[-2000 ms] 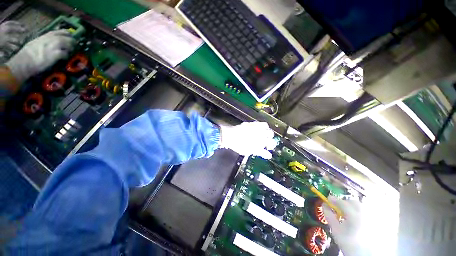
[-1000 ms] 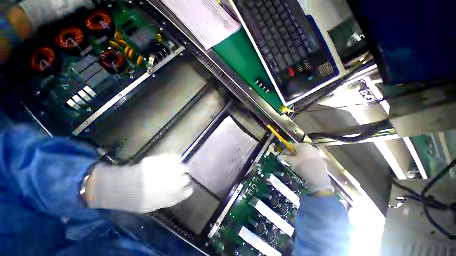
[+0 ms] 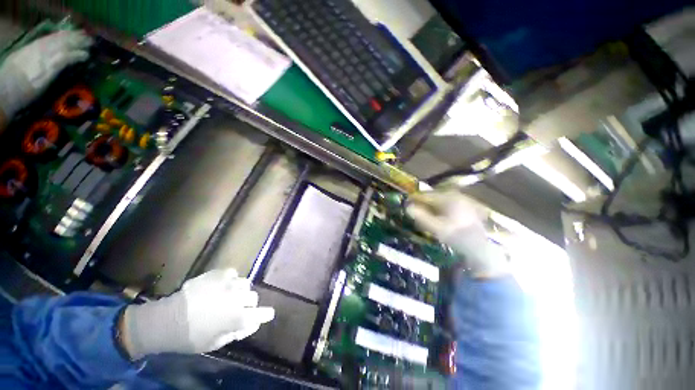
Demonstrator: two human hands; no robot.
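Note:
The green circuit board lies at the lower right, with several silver-white bars across it. My right hand, white-gloved and blurred, is over the board's upper right part. It holds a thin yellow stick whose visible part points up and left, near the board's top edge. My left hand, in a white glove, is over the near edge of the conveyor, left of the framed white sheet. It holds nothing and its fingers are partly spread.
Another board with copper-orange rings lies at the left, and another person's gloved hand is over its top. Metal rails run between the boards. A paper and a black keyboard lie behind. Bright light glares at the right.
My right hand, empty-looking sleeve aside, came in from the right with the stick since the oldest frame. The left arm drew back from the board to the near edge, uncovering the framed sheet.

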